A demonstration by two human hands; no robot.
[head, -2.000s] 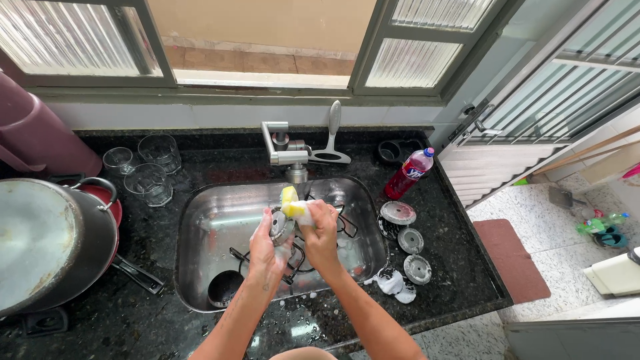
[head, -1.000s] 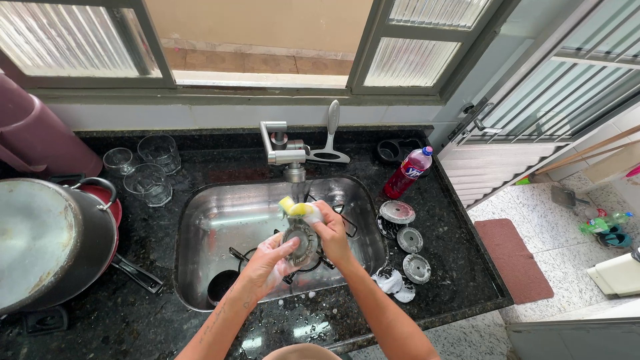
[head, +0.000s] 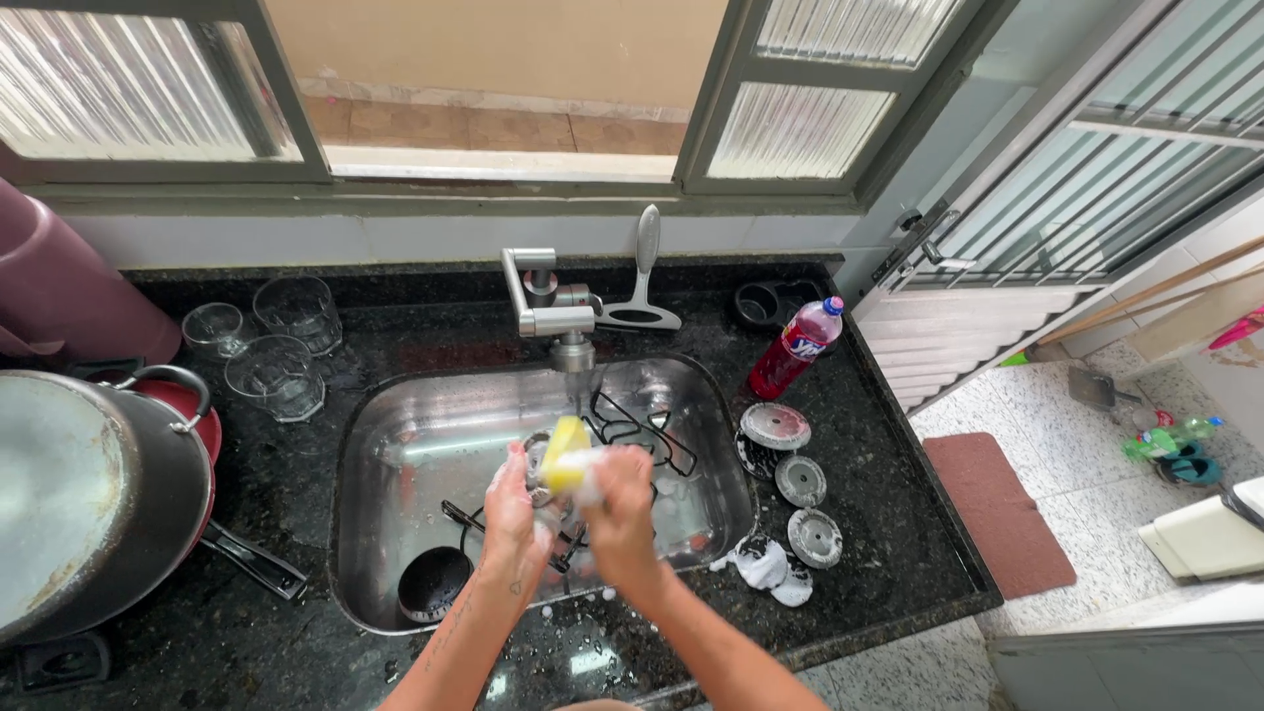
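Over the stainless steel sink, my left hand grips a round metal burner part, mostly hidden by the fingers. My right hand, blurred, holds a soapy yellow sponge against it. Black wire stove grates and a small black bowl-like piece lie in the basin below. The faucet stands just behind my hands. On the counter to the right, several round burner parts sit beside a foam-covered piece.
A bottle of red dish soap, a black holder and a grey-handled brush stand behind the sink. Drinking glasses, a large pot and a mauve pitcher are at left. An open window and a barred door border the counter.
The burner part, turned broadly toward the camera one second ago, is now mostly covered by my hands and the sponge. The sponge has shifted over its face.
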